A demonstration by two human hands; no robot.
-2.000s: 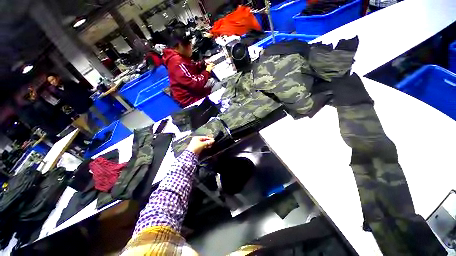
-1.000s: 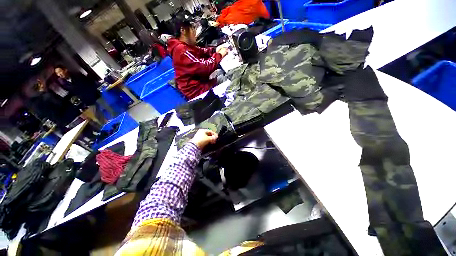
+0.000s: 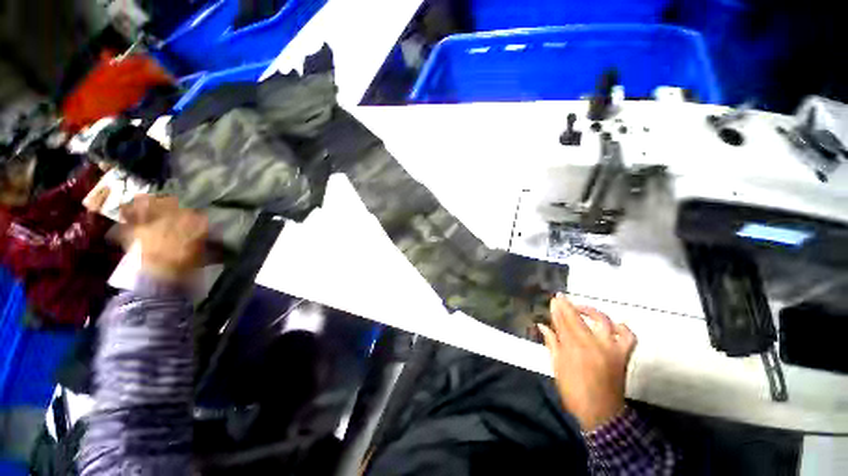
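Note:
A long camouflage panel runs across the white table from the bundle of cut pieces at the left to the front of the needle area. Its black and camouflage end lies near the needle plate. My right hand has its fingertips at that end; whether they grip it I cannot tell. My left hand is blurred at the near left side of the bundle, and its fingers are not clear. The white sewing machine head reaches in from the right, with a small lit display.
Black strips lie under the machine arm, with thin metal prongs sticking out. A flat black rectangle lies right of them. A blue bin stands behind the table. A person in a red top is at far left.
The view has swung right to the machine. My right hand has come into view at the panel's end. My left hand has moved from the table edge farther left to beside the bundle.

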